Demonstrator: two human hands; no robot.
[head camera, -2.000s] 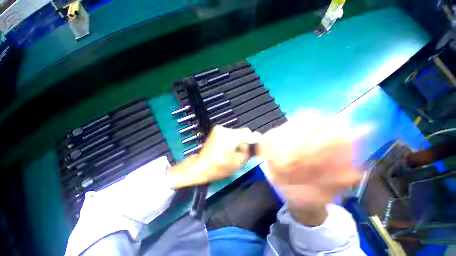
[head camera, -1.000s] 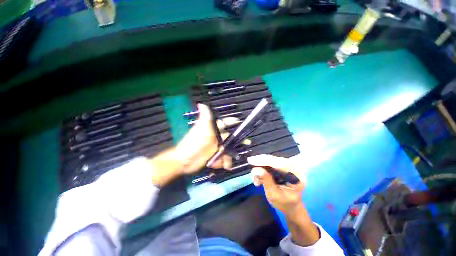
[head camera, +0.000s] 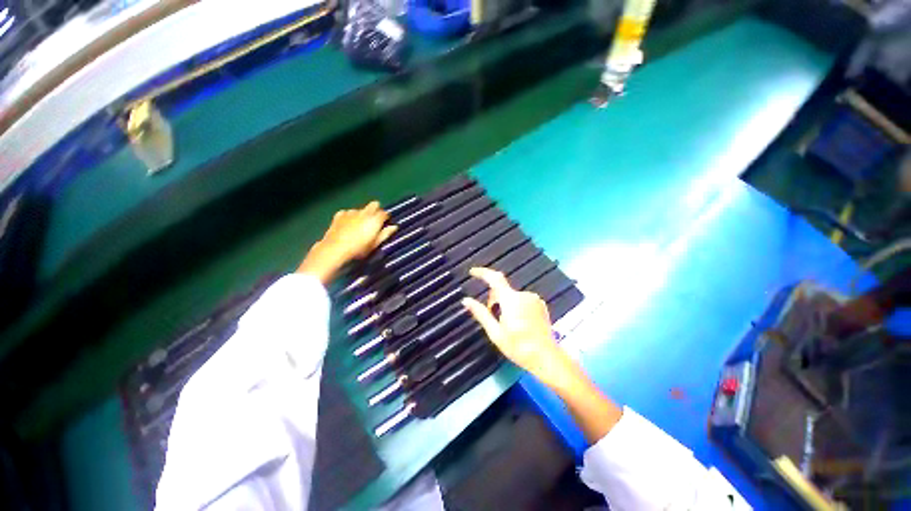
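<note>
A black slotted parts tray (head camera: 514, 249) lies on the green bench, holding a row of black tripod assemblies (head camera: 405, 324) with silvery rods. Several silver ends stick out past the tray's left side. My left hand (head camera: 352, 238) rests at the tray's far left corner, its fingers over the end of a stick; whether it grips it I cannot tell. My right hand (head camera: 519, 324) is over the tray's near right part, thumb and forefinger apart beside a dark part of a stick.
A second black tray (head camera: 345, 439) lies at the left, partly hidden by my left sleeve. A brown-grey bench press (head camera: 799, 399) with a red-buttoned control box (head camera: 732, 392) stands on the blue worktop (head camera: 649, 399) at right. A yellow-banded tool (head camera: 626, 50) hangs above the bench.
The black stick and rod seen at my hands no longer show raised above the tray. My left hand has moved to the tray's far left corner. More rods now lie in the tray.
</note>
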